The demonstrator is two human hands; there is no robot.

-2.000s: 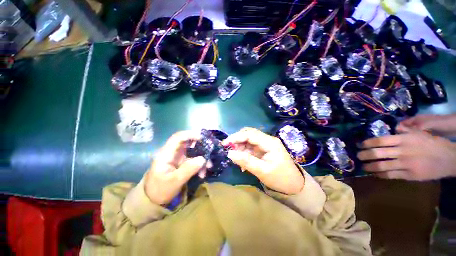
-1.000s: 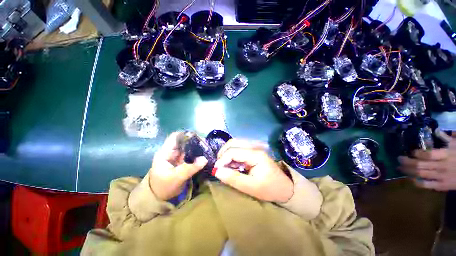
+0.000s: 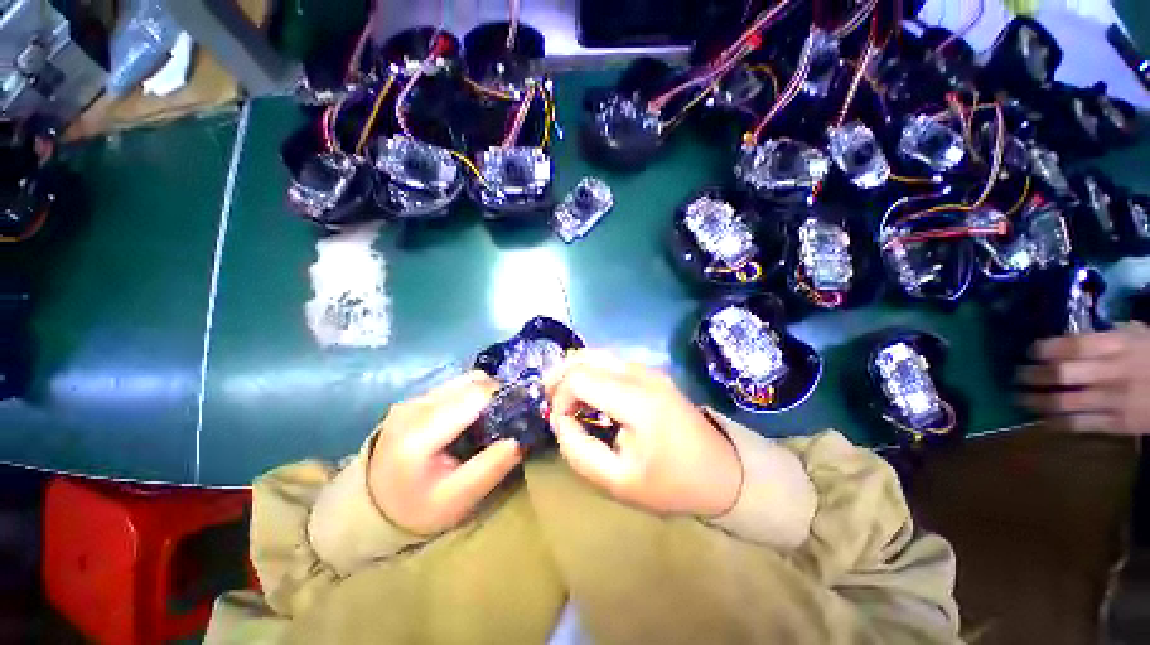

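Note:
A black round camera housing (image 3: 532, 348) with a silvery part in it lies at the bench's front edge, just beyond my hands. My left hand (image 3: 444, 454) holds a dark part (image 3: 510, 416) between thumb and fingers, in front of the housing. My right hand (image 3: 646, 435) pinches thin wire leads (image 3: 588, 420) at the right side of that part; a bit of red shows at the fingertips. The fingers hide the wire ends and most of the join between part and housing.
Wired units (image 3: 416, 174) stand at the back left, with a loose board module (image 3: 584, 209) beside them. More units (image 3: 744, 347) cover the right side. Another person's hand (image 3: 1095, 378) is at the far right. A red stool (image 3: 133, 554) is below left.
The dark part in my left hand has turned and tilted in front of the housing, and more of the housing's inside shows. The other person's hand has moved right, with a unit near it.

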